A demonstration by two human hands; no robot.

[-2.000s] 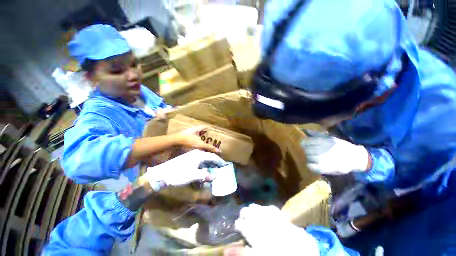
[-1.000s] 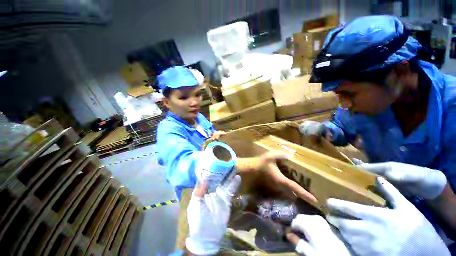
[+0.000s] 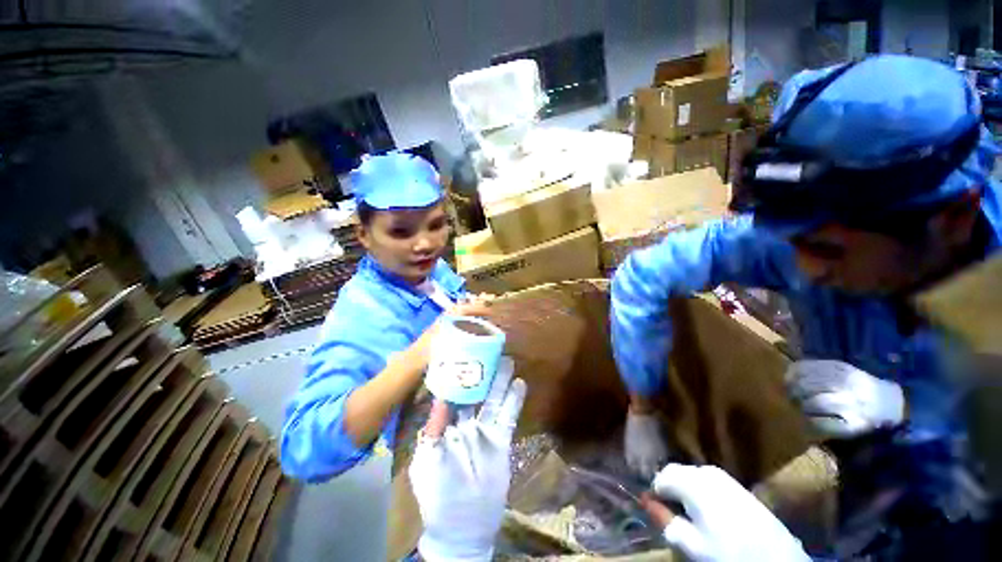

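My left hand, in a white glove with a bare thumb tip, holds a pale blue-white roll upright. Its hollow top and a round printed mark show. My right hand, gloved with a bare fingertip, is low at the right front of the large open carton. Its fingers are closed at the edge of a clear plastic bag. The bag lies crumpled inside the carton; what it holds is unclear.
A person in blue stands beyond the carton. Another person leans in at right, one gloved hand inside it. Wooden pallets stand at left, cartons behind. A blurred brown box is at the right edge.
The inner box has left the large carton, and a brown box now shows at the right edge. The person at right now reaches inside. My left hand still holds up the roll.
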